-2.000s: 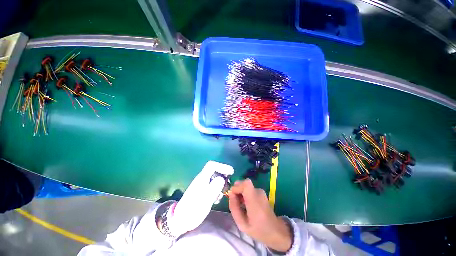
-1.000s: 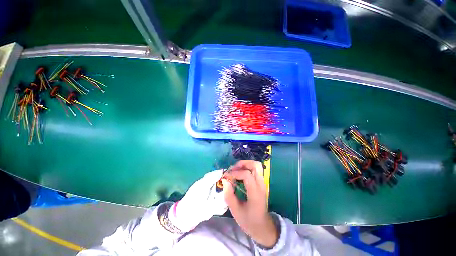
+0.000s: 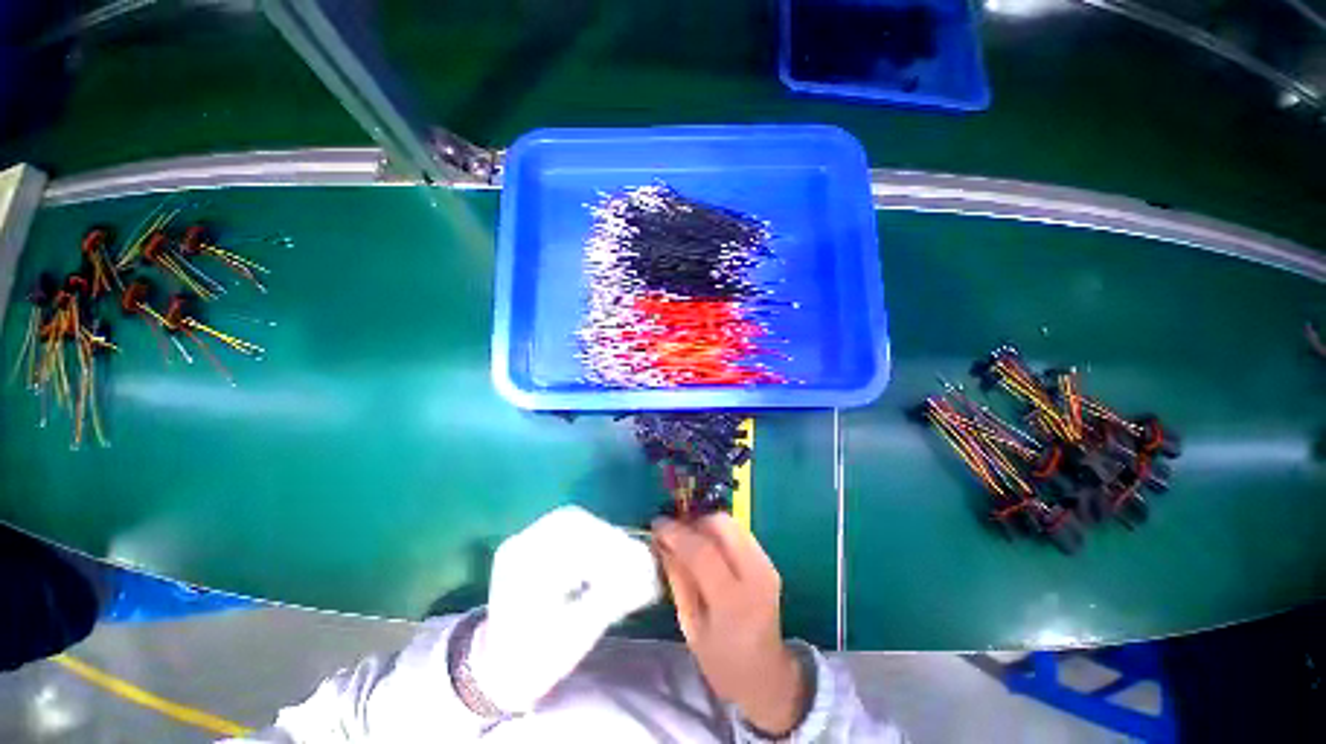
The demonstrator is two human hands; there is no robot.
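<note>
My left hand (image 3: 564, 584), in a white glove, is at the bench's near edge with its fingers curled. Whether it holds anything is hidden. My bare right hand (image 3: 727, 593) is just right of it, fingertips together at a wired connector (image 3: 684, 494), blurred, with red and yellowish wires showing. The connector is at the near end of a heap of small black parts (image 3: 705, 439). The blue parts tray (image 3: 691, 400) stands beyond the heap, with black terminal wires (image 3: 684, 250) and red terminal wires (image 3: 698, 342) inside.
Several wired connectors lie at the left (image 3: 134, 297) and several more in a pile at the right (image 3: 1069, 458). A metal rail (image 3: 1018, 204) runs behind the tray, with an upright post (image 3: 349, 87). A second blue bin (image 3: 887, 95) is beyond the rail. A yellow line (image 3: 743, 487) crosses the green surface.
My hands were together around the connector. Now the gloved hand is slightly apart, and the right hand's fingertips are at the black heap with wires showing. The whole view has shifted.
</note>
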